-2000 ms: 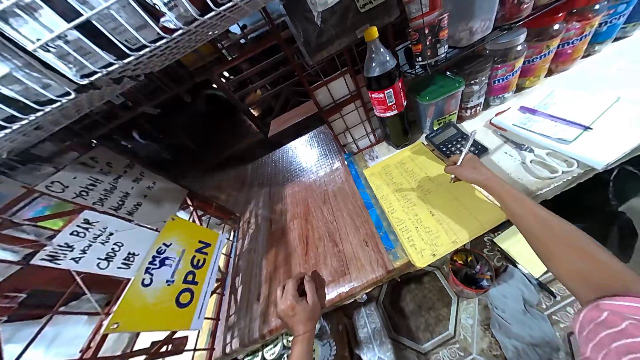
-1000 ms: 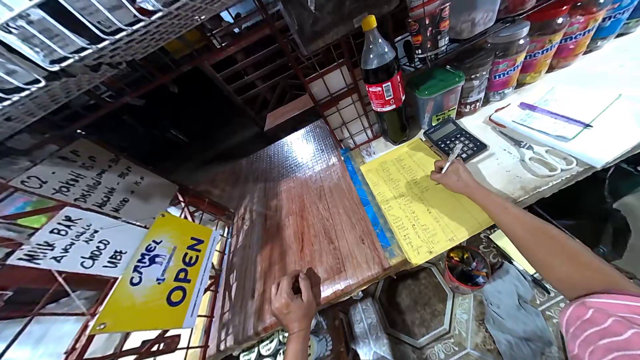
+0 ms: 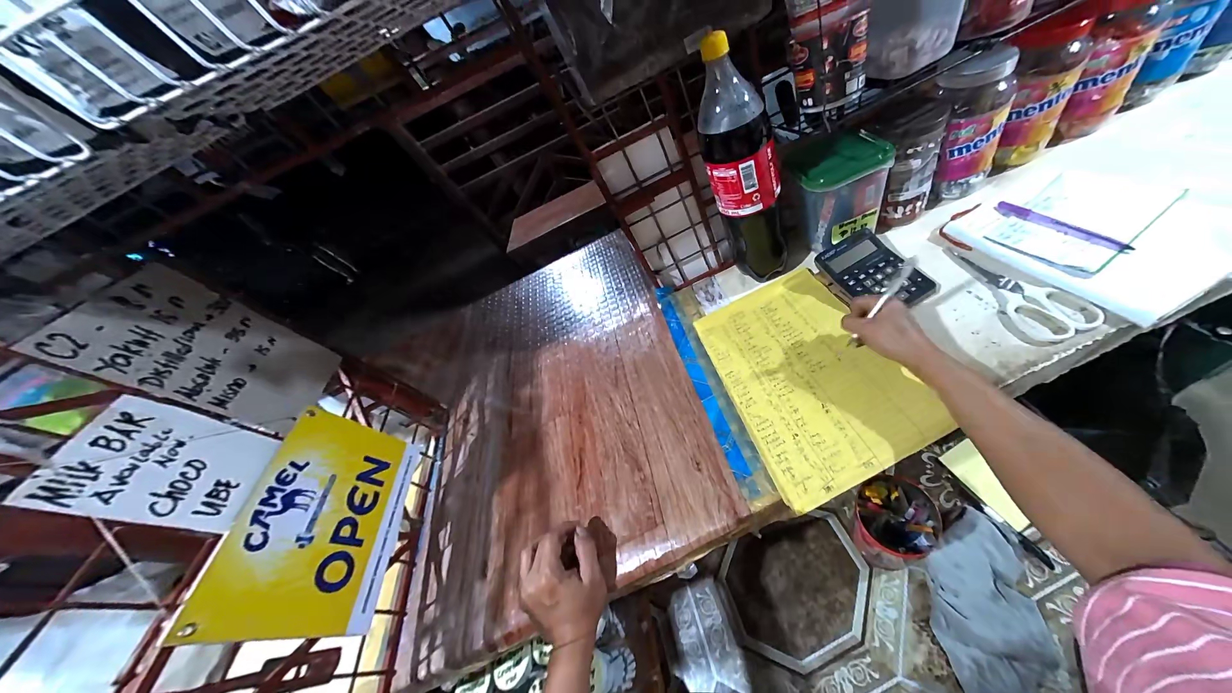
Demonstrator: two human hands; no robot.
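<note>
My right hand (image 3: 884, 332) holds a white pen (image 3: 890, 289), its tip on a yellow sheet of paper (image 3: 799, 395) covered with handwriting. Just beyond that hand a dark calculator (image 3: 874, 268) lies at the sheet's upper edge. White-handled scissors (image 3: 1044, 308) rest to the right of it. My left hand (image 3: 566, 582) rests on the near edge of the wood-patterned counter (image 3: 597, 414), its fingers curled; whether anything is inside them cannot be seen. Blue tape (image 3: 707, 385) runs along the counter between the two hands.
A cola bottle (image 3: 741, 164), a green-lidded container (image 3: 839, 188) and several candy jars (image 3: 974, 125) line the back. An open notebook (image 3: 1078, 241) with a purple pen (image 3: 1064, 224) lies at right. A small red tub (image 3: 895, 525) stands below the counter edge. Signs hang on the left grille (image 3: 385, 404).
My right hand, with the pen, has moved from the writing on the sheet up toward the calculator and back to the sheet. My left hand stays at the counter's near edge.
</note>
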